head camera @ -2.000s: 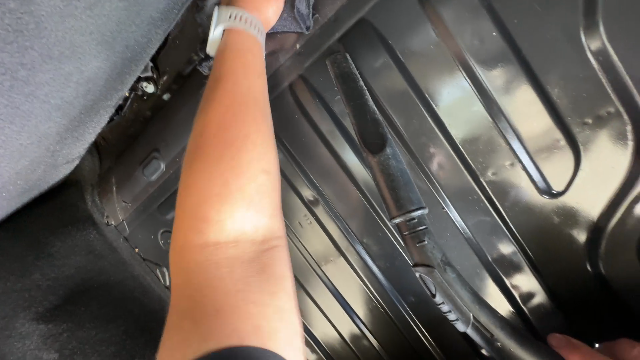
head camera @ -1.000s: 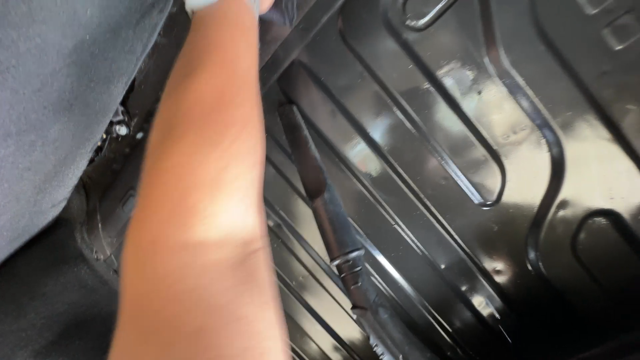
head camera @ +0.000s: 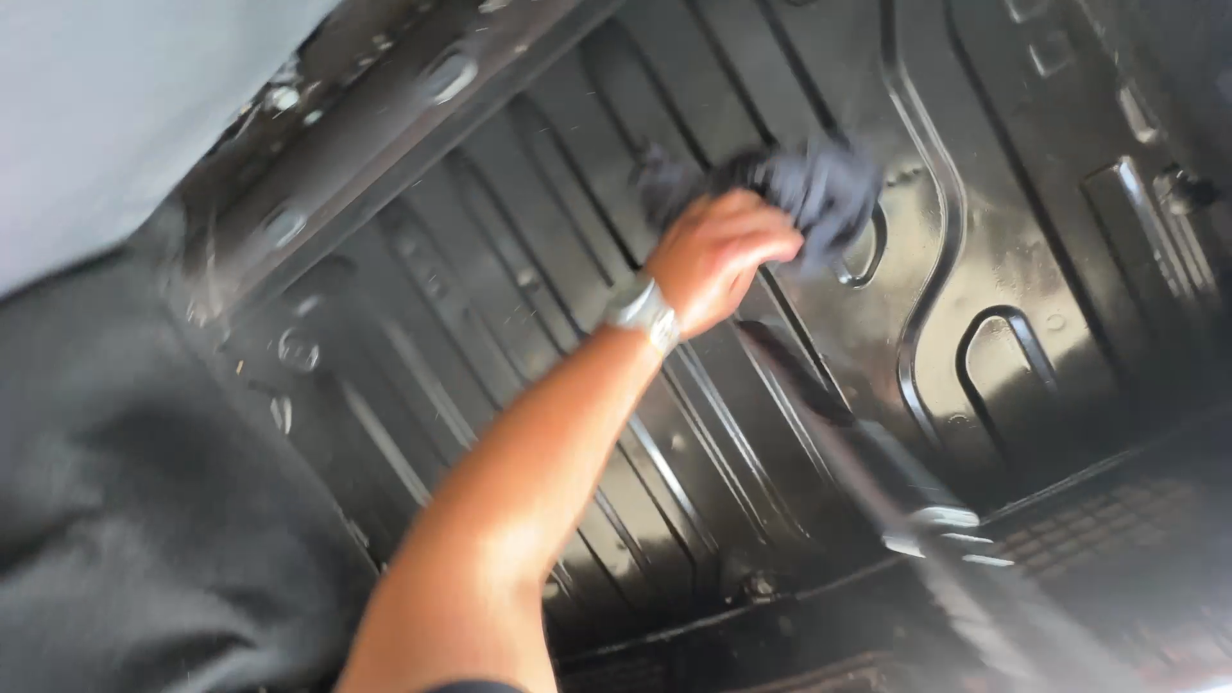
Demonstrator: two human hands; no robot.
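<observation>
My left hand (head camera: 727, 252), with a pale watch (head camera: 643, 310) on its wrist, grips a crumpled dark blue-grey cloth (head camera: 818, 197) over the ribbed black metal floor panel (head camera: 674, 423) of a vehicle. Both hand and cloth are blurred; whether the cloth touches the panel is hard to tell. Below and right of that hand lies a black vacuum crevice nozzle (head camera: 866, 462) on a wand or hose, its tip near my wrist, its lower part blurred toward the bottom right. My right hand is out of view.
Grey upholstery or trim (head camera: 125, 115) fills the upper left, with black lining (head camera: 144, 481) below it. A raised metal crossmember (head camera: 385, 164) runs diagonally beside the panel. Dark mesh-like material (head camera: 1107, 525) shows at the lower right.
My left hand has come from the top edge down and right over the ribbed panel, and the cloth now shows clearly in it. The fingers seen at the bottom right two seconds ago are gone from view.
</observation>
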